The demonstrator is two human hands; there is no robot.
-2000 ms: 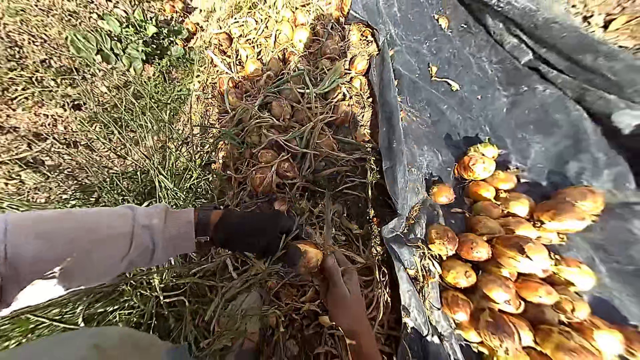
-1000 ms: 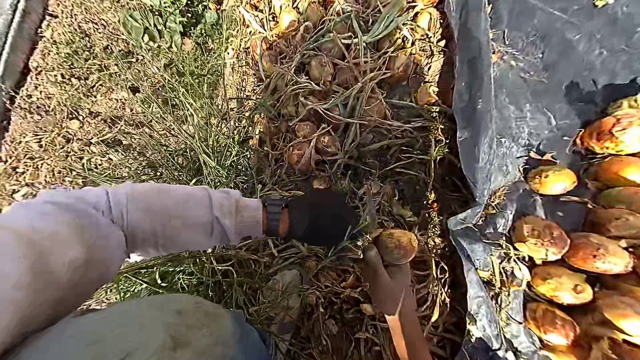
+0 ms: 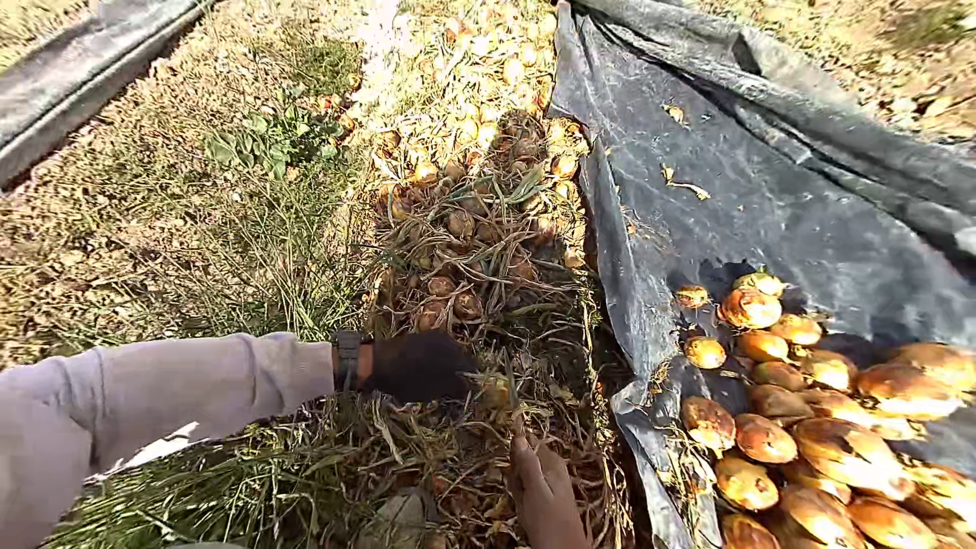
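My left hand [image 3: 423, 366], in a black glove with a watch at the wrist, reaches in from the left over the onion row. By its fingertips is a pale yellowish onion [image 3: 494, 393], partly hidden by dry leaves; the fingers' grip is hard to see. Bare and below it to the right, my right hand [image 3: 545, 488] is closed on what looks like a small knife [image 3: 511, 381], its narrow blade pointing up beside that onion. Onions with dried tops [image 3: 465, 229] lie in the row beyond. Trimmed onions [image 3: 846, 450] are heaped on the dark sheet at right.
Dark plastic sheeting [image 3: 732, 206] runs along the right side of the row, with a raised fold behind. Grass and weeds [image 3: 282, 267] border the row at left. Another strip of sheeting [image 3: 84, 84] crosses the upper left corner.
A second ago a round onion showed by my right hand's fingertips; it no longer shows there. A pale onion now shows by my left hand. The view has swung.
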